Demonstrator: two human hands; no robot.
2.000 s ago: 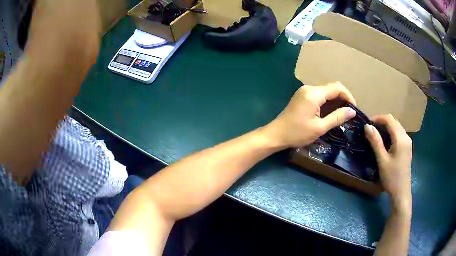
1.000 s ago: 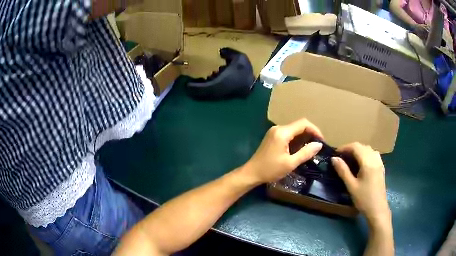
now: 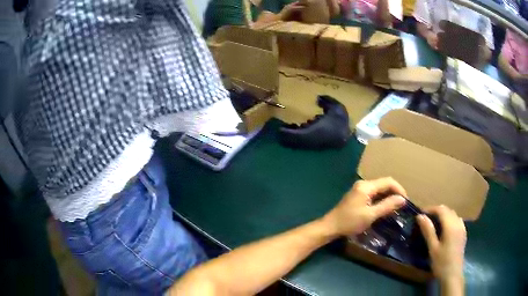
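An open brown mailer box (image 3: 425, 173) stands on the dark green bench at the right, its tall lid up behind it. A black coiled cable (image 3: 412, 209) lies in the box. My left hand (image 3: 367, 205) holds the coil's left side. My right hand (image 3: 446, 237) is at the coil's right side, thumb and fingers on it. Clear shiny plastic (image 3: 376, 240) shows at the box's left end, and a dark block (image 3: 402, 253), perhaps the power adapter, lies near the front wall. My fingers partly hide the contents.
A person in a checked shirt (image 3: 116, 87) stands close at the left. Near them are a white scale (image 3: 209, 151) and another open box (image 3: 255, 113). A black curved object (image 3: 318, 130), a power strip (image 3: 382, 115) and a grey instrument (image 3: 483, 92) lie behind. Several people are at the back.
The view has shifted and tilted, showing more of the room's back. The person at the left has straightened and stands beside the scale. Both my hands stay at the coil in the box.
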